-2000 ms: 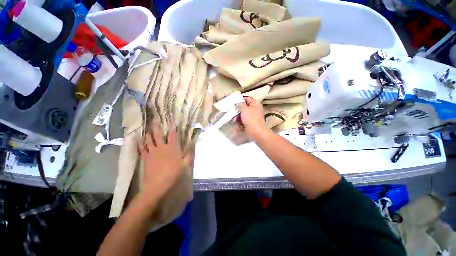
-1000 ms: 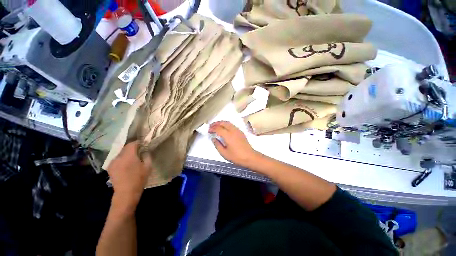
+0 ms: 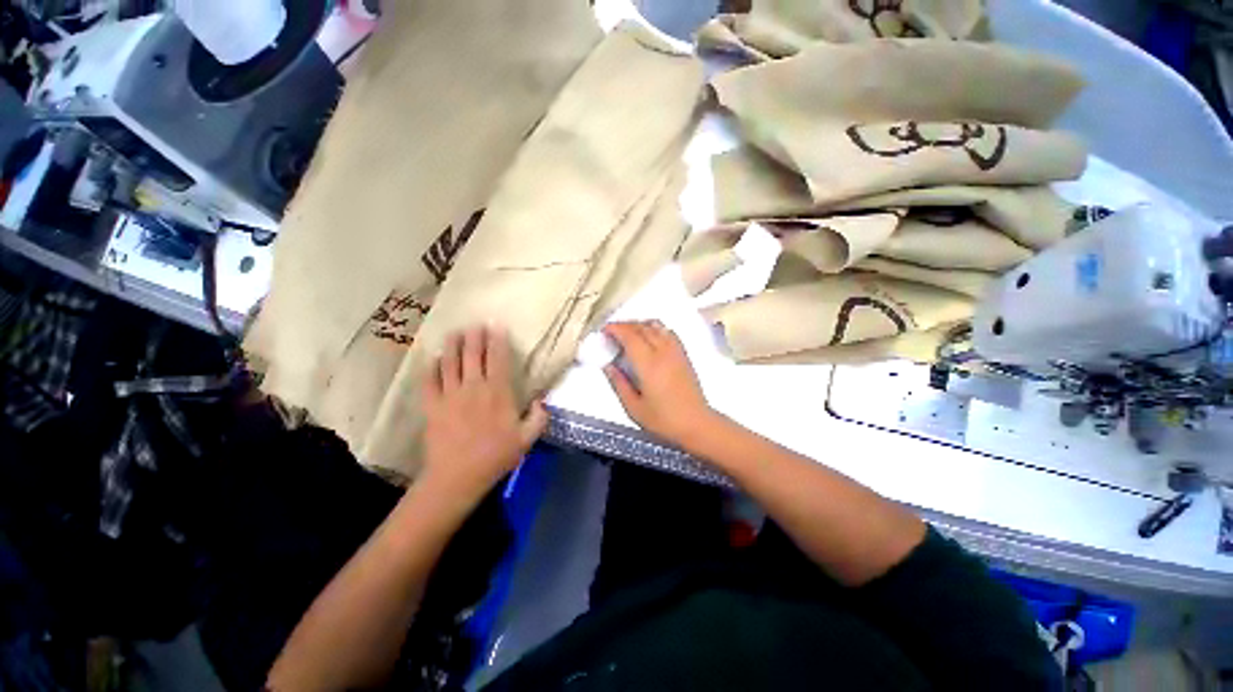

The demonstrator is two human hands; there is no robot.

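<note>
A khaki panel bundle (image 3: 582,149) lies on the left of the white table, its upper panel spread out. Dark brown lettering and a leaf-like motif show on the panel beneath at its left. My left hand (image 3: 473,399) rests flat on the bundle's lower part, fingers apart. My right hand (image 3: 652,379) is on the table just right of the bundle, fingers curled by a small whitish thing; whether it grips it is unclear. Khaki motif panels (image 3: 933,149) with dark brown bow shapes lie heaped behind, one reaching the needle area of the sewing machine head (image 3: 1109,291).
The table's ruler-marked front edge (image 3: 636,443) runs below my hands. Another grey machine (image 3: 176,102) with a white thread cone (image 3: 233,25) stands at the left. A small dark tool (image 3: 1164,515) lies at the right. A white tub (image 3: 1149,102) curves behind. A blue bag (image 3: 1089,615) is lower right.
The fanned layers and tied tag on the left are now covered by a spread panel, with lettering showing. My left hand has moved from the bundle's lower left edge onto its top. The view has shifted left.
</note>
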